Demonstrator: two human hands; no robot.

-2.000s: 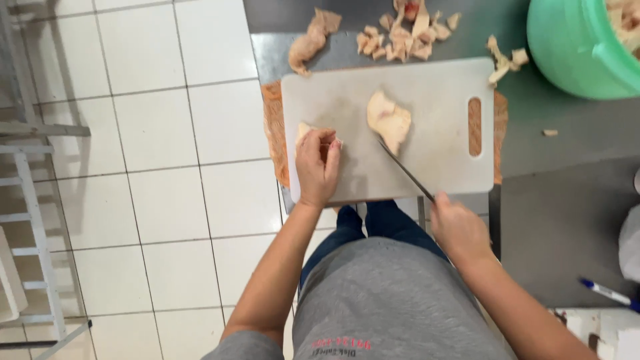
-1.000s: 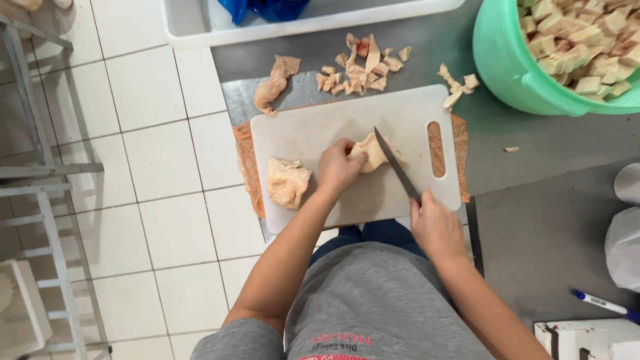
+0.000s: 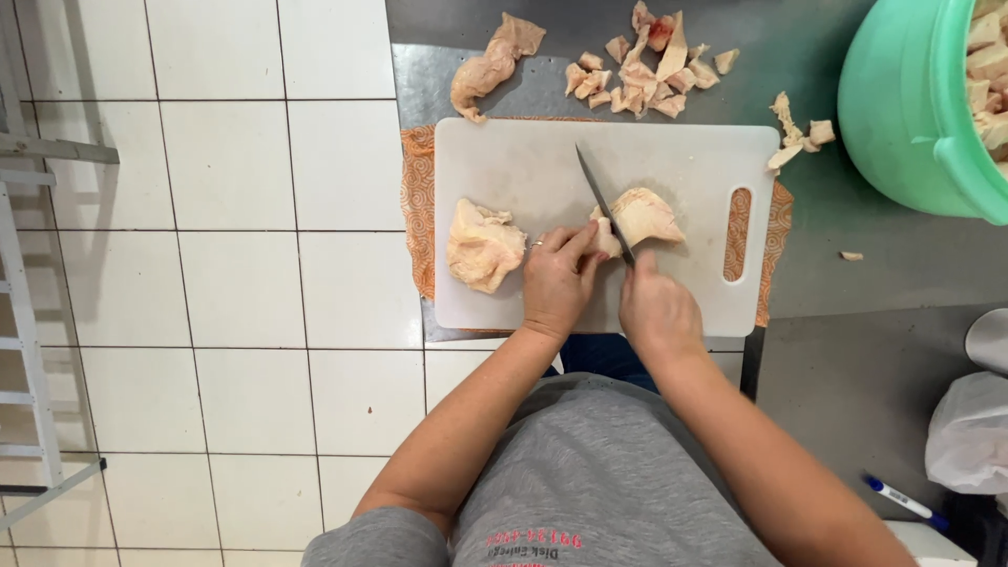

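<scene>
A white plastic cutting board lies on the steel table. My left hand grips the left end of a pale piece of raw meat, which looks like chicken. In my right hand is the handle of a kitchen knife; its blade lies across that piece, close to my left fingertips, with the tip toward the board's far edge. Another pale lump of raw meat rests at the board's left side, beside my left hand.
Beyond the board lie a strip of skin-like meat and a pile of scraps. More scraps sit near a green tub of cut pieces. An orange patterned cloth is under the board. A marker and plastic bag are at right.
Two seconds ago my left hand covered the spot at the board's left where the lump lies. It has moved right to the piece under the knife, and my right hand has come closer to it.
</scene>
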